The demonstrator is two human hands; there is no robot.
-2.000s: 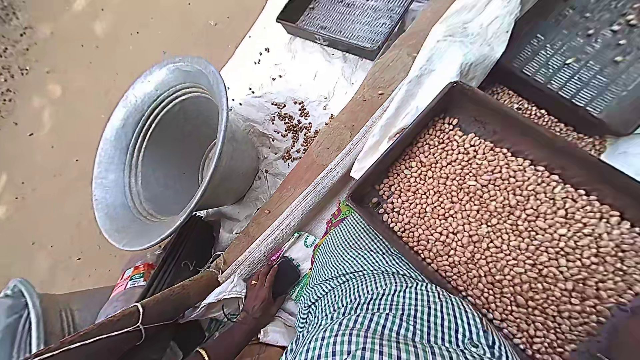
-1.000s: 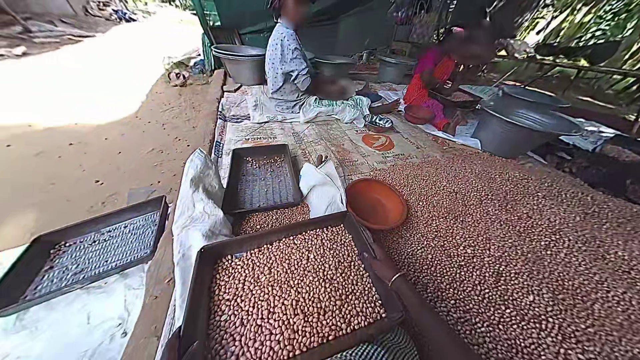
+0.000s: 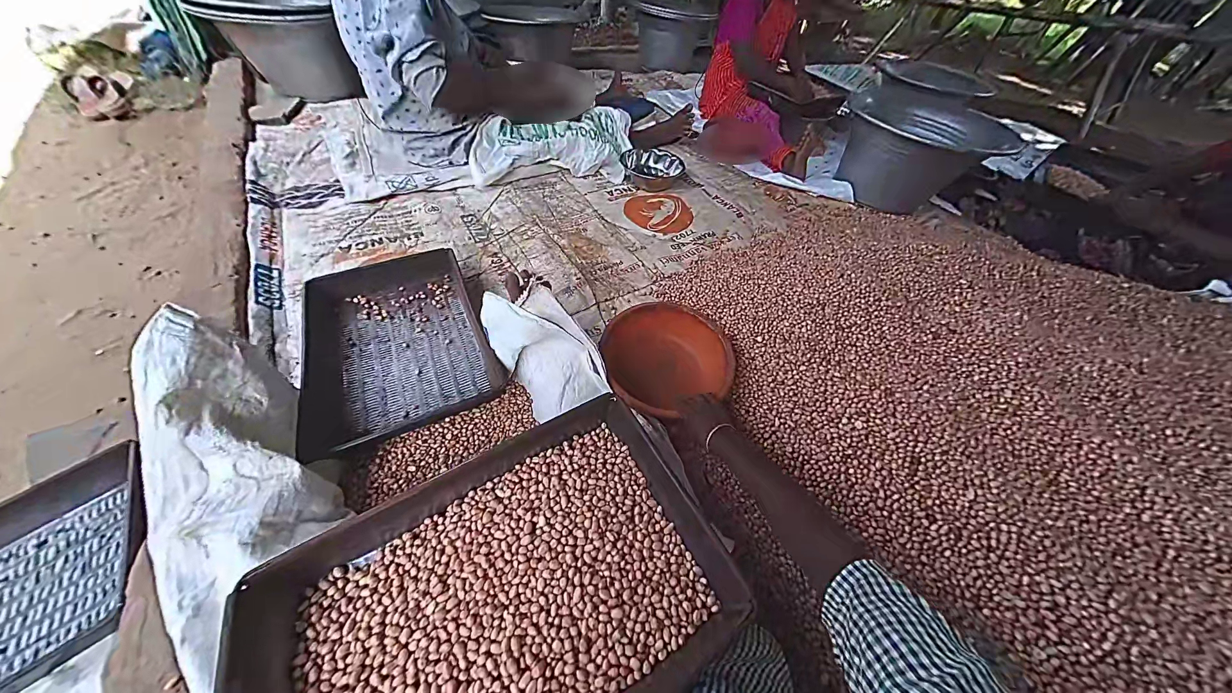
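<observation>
My right hand (image 3: 701, 418) is at the near rim of an orange-brown bowl (image 3: 664, 358), its fingers hooked over the edge; the bowl holds nothing I can see. The bowl rests at the edge of a wide heap of brown nuts (image 3: 962, 414). Left of my right forearm a dark rectangular tray (image 3: 423, 525), full of similar, paler nuts (image 3: 510, 568), lies nearest me. Beyond it a slotted dark tray (image 3: 414, 361) has a few nuts at its far end, with more nuts (image 3: 443, 443) below its near edge. My left hand is out of view.
White sacking (image 3: 217, 462) bunches up left of the full tray, and another slotted tray (image 3: 63, 568) lies at the far left. A white cloth (image 3: 547, 356) sits beside the bowl. Two people sit on printed sacks (image 3: 462, 231) ahead, near a steel bowl (image 3: 653, 168) and large metal tubs (image 3: 905, 144).
My right hand has left the full tray's right side and reached forward to the bowl. My left hand, at the gingham cloth two seconds ago, is no longer seen. The view has swung considerably.
</observation>
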